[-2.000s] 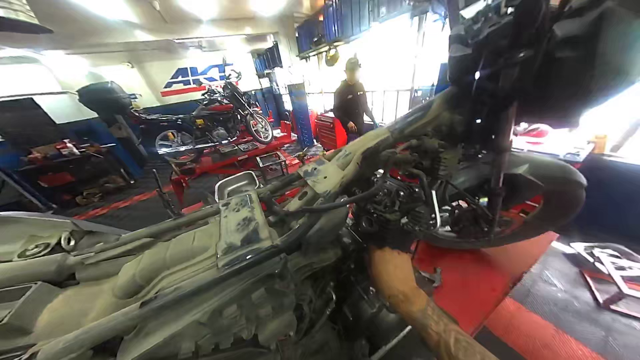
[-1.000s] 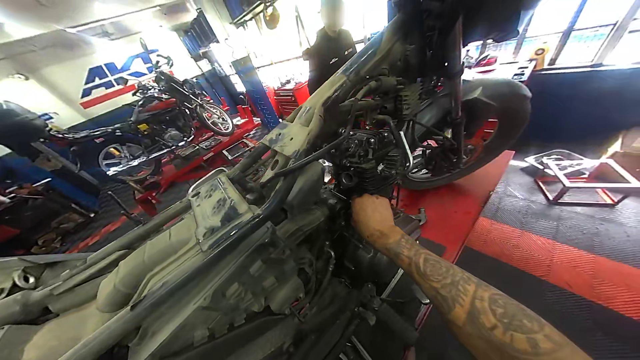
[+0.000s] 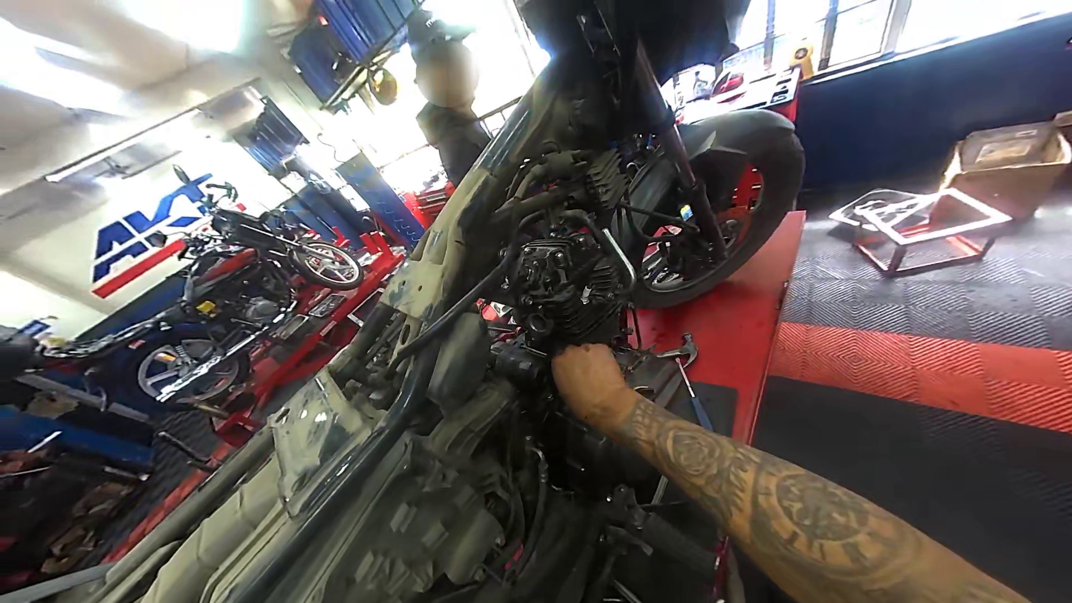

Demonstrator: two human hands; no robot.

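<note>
My right hand (image 3: 590, 381) reaches in from the lower right against the motorcycle engine, just below the finned cylinder and cylinder head (image 3: 561, 280). Its fingers are bent and their tips are hidden behind the engine parts, so any hold cannot be seen. Left of the hand is a dark cylindrical engine part (image 3: 521, 365). The dusty, stripped motorcycle frame (image 3: 419, 360) slants across the view. A black hose (image 3: 456, 311) runs beside the frame tube. My left hand is not in view.
A claw hammer (image 3: 688, 350) and a blue-handled tool (image 3: 700, 410) lie on the red lift platform (image 3: 775, 276) by the front wheel (image 3: 775, 180). A metal stand (image 3: 921, 219) and cardboard box (image 3: 1009, 167) are at the right. Behind are a person (image 3: 452, 126) and another motorcycle (image 3: 243, 285).
My right forearm shows more fully than two seconds ago, and the hand sits below the cylinder, much as it did one second ago. The person behind appears nearer. The view has tilted and shifted.
</note>
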